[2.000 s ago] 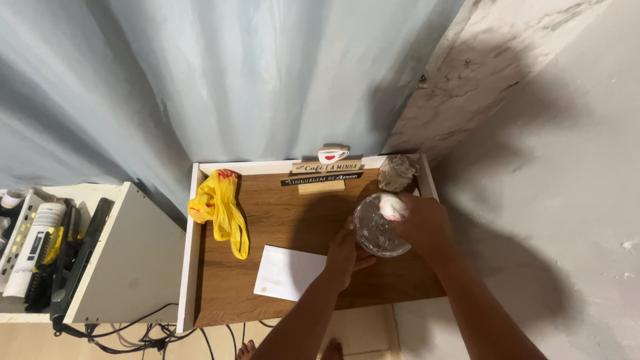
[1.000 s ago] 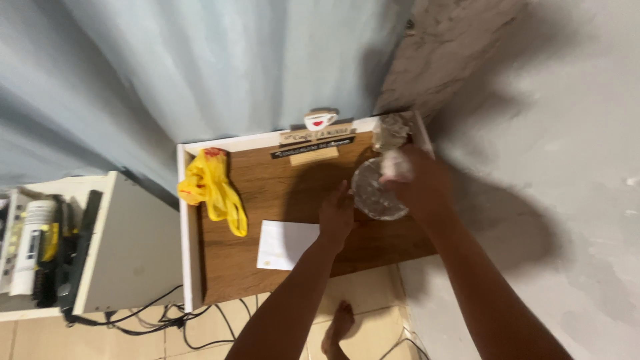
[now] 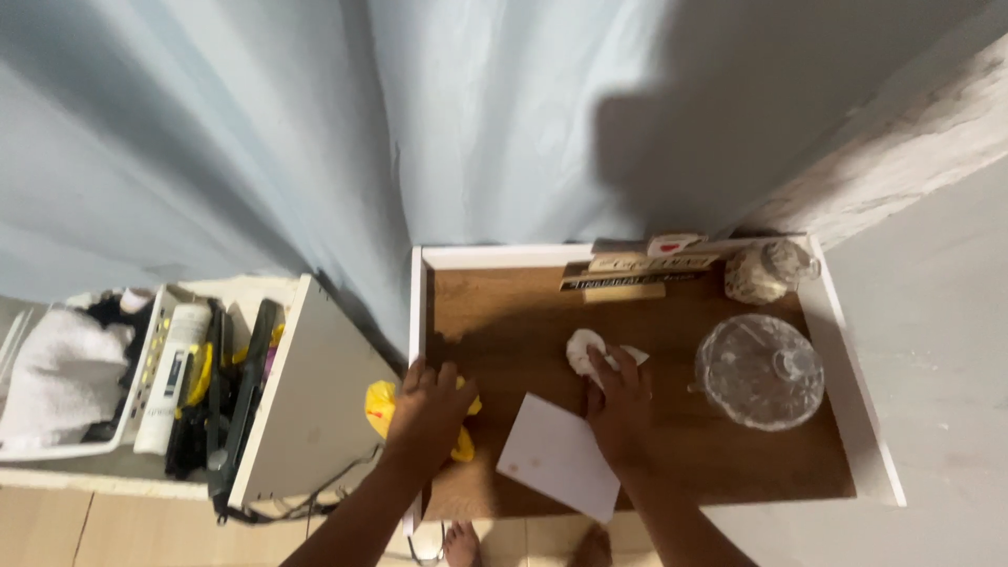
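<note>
My left hand (image 3: 433,405) lies over a yellow plastic bag (image 3: 381,405) at the left rim of a wooden-surfaced tabletop with white raised edges (image 3: 504,256); its hold on the bag is partly hidden. My right hand (image 3: 618,394) has its fingers on a crumpled white cloth or tissue (image 3: 584,346) pressed to the wood. Just below, a white sheet of paper (image 3: 555,457) lies tilted, close to the right wrist. Farther right stands a round clear glass dish with a knobbed lid (image 3: 756,370), untouched.
At the back edge stand a wooden lettered sign with a cup shape (image 3: 654,264) and a clear jar or wrapped container (image 3: 760,276). To the left, an open cabinet (image 3: 315,402) holds a white bottle (image 3: 169,378), a basket with a towel (image 3: 63,378) and black cabled tools. A curtain hangs behind.
My right hand has left the glass dish and moved left with the white cloth or tissue. My left hand has moved from near the dish to the yellow bag. The paper now lies turned.
</note>
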